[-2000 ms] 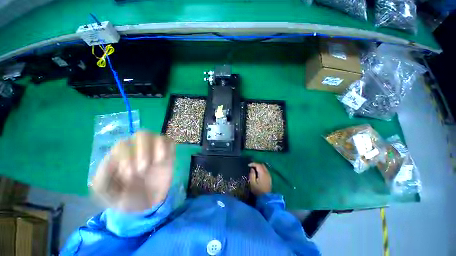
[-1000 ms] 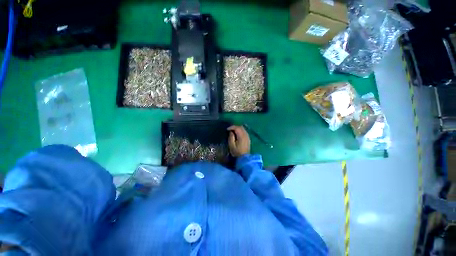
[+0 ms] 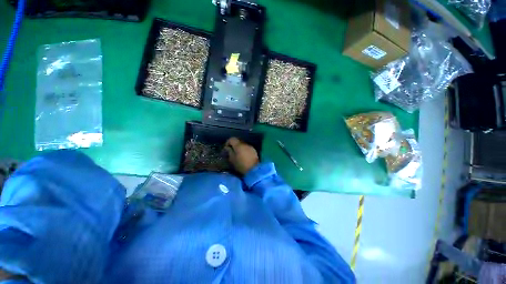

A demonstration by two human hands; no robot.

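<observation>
My right hand (image 3: 242, 157) is over the right part of the black front tray (image 3: 252, 137), its fingertips at the small metal parts (image 3: 204, 156). Whether the fingers pinch a part is too small to tell. My left hand is not clearly in view; the bent left sleeve (image 3: 61, 205) fills the lower left. The black press fixture (image 3: 236, 33) stands beyond the front tray, with a silver plate (image 3: 232, 95) and a yellow piece (image 3: 232, 64). The left parts tray (image 3: 175, 66) and right parts tray (image 3: 284, 91) flank it, both heaped with tiny parts.
A thin dark tool (image 3: 289, 155) lies right of the front tray. A clear labelled bag (image 3: 69, 94) lies at left. At right are bags of orange-brown parts (image 3: 369, 130), a cardboard box (image 3: 377, 33) and a crumpled clear bag (image 3: 424, 72). A clear pouch (image 3: 158, 190) hangs at my chest.
My left hand, raised and blurred two seconds ago, has dropped out of sight behind its sleeve. My right hand has moved from the front tray's right edge in over the tray. The camera view has shifted and tilted.
</observation>
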